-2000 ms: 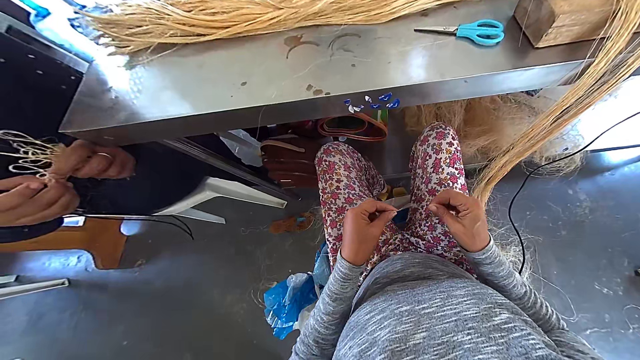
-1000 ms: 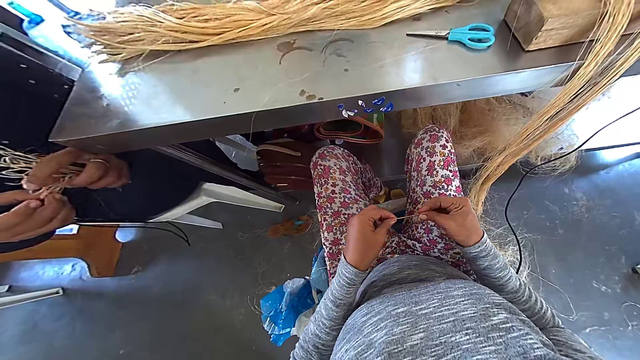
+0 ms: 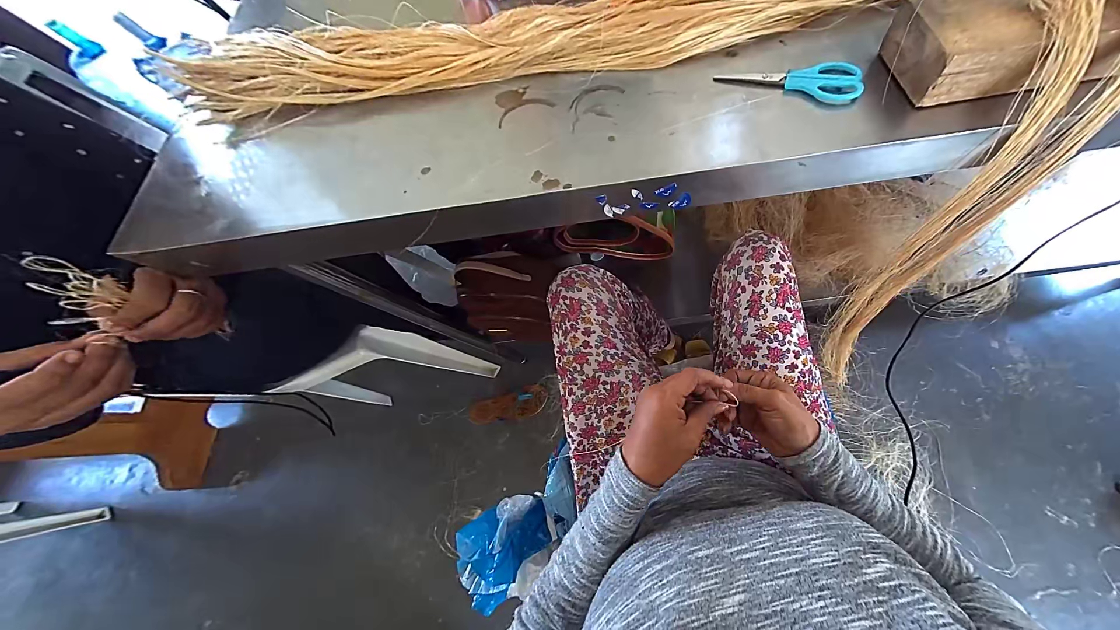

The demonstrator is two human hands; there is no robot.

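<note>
Above my lap, my left hand [image 3: 678,424] and my right hand [image 3: 770,409] meet at the fingertips. Between them they pinch a thin pale fiber strand [image 3: 728,401], bent in a small loop near the left fingers. Part of the strand trails left across the flowered trousers; its other end is hidden by the fingers. A long bundle of straw-colored fiber [image 3: 455,54] lies along the metal table [image 3: 350,179]. Scissors with turquoise handles [image 3: 822,83] rest on the tabletop, blades pointing left. More long fiber [image 3: 954,227] hangs over the table's edge at the right.
A wooden block [image 3: 962,52] sits at the table's right. At the left, another person's hands [image 3: 114,341] hold looped fibers. A white plastic chair leg [image 3: 394,350], a blue plastic bag [image 3: 503,547], a sandal [image 3: 507,405] and a black cable [image 3: 901,350] are lower down. Loose fiber lies underneath the table.
My hands were apart two seconds ago and have come together, their fingertips now touching. The other person's hands have also shifted at the left.
</note>
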